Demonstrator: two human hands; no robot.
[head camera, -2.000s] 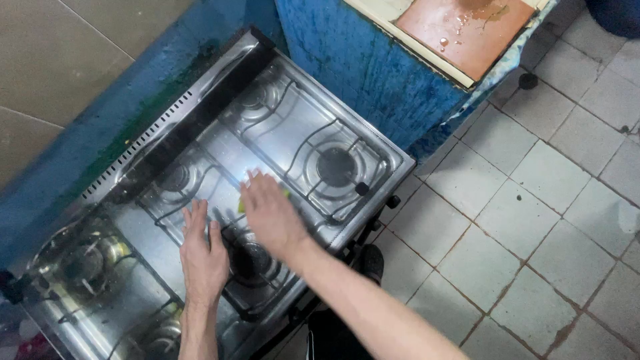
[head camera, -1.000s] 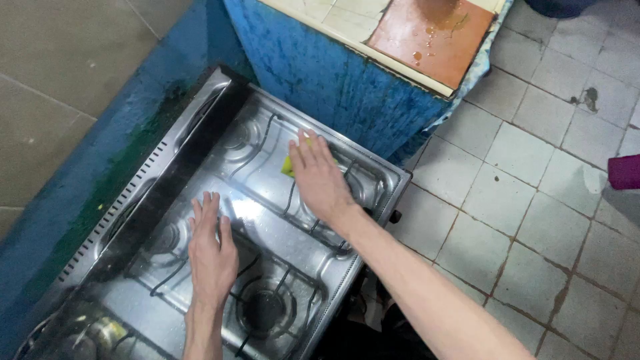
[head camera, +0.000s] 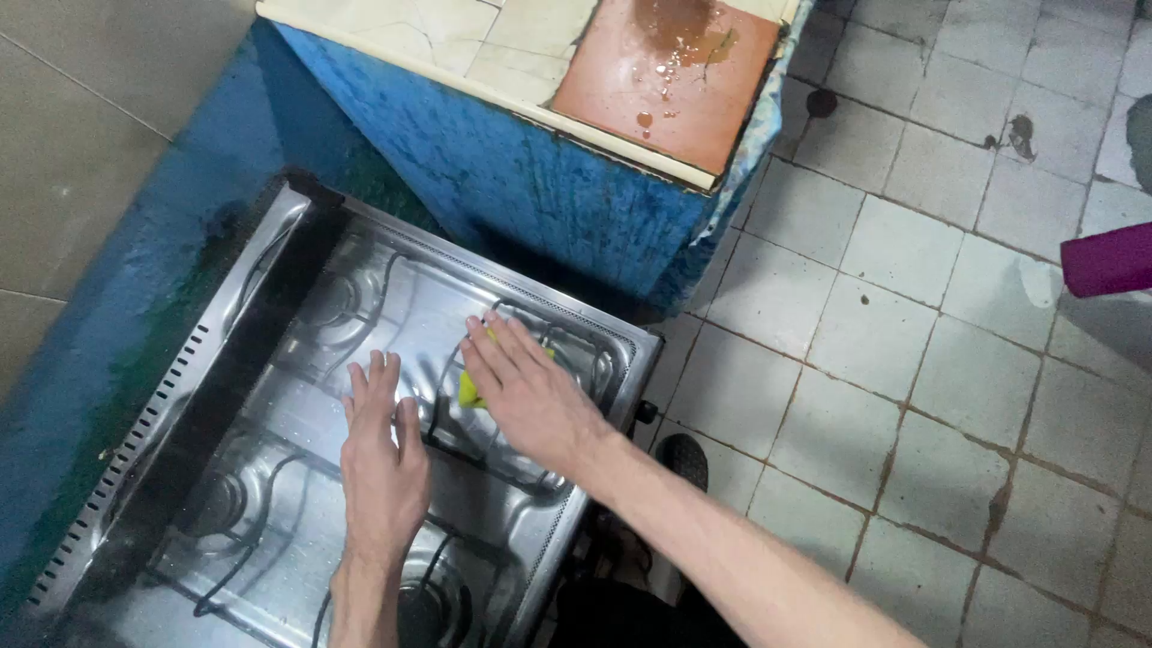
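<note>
A yellow-green cloth or sponge (head camera: 472, 391) lies under my right hand (head camera: 531, 396), which presses it flat over the front burner area at the stove's far end. Its burner is mostly hidden by that hand. My left hand (head camera: 385, 441) hovers or rests above the middle of the stainless-steel gas stove (head camera: 306, 409), palm turned inward, with nothing seen in it. Near the left wrist are a front burner (head camera: 421, 612) and a rear burner (head camera: 216, 504). Dark wire pan supports (head camera: 256, 522) stand over the stovetop.
Beyond the stove is a blue-sided counter (head camera: 504, 189) with a wet terracotta tile (head camera: 666, 90) on top. A tiled wall (head camera: 81, 135) rises at the left. A shoe (head camera: 684, 463) is on the tiled floor (head camera: 864, 432); a purple object (head camera: 1107, 261) shows at the right edge.
My right hand, with the yellow-green item under it, has moved from the middle of the stove to the burner area at its far end. The view has shifted.
</note>
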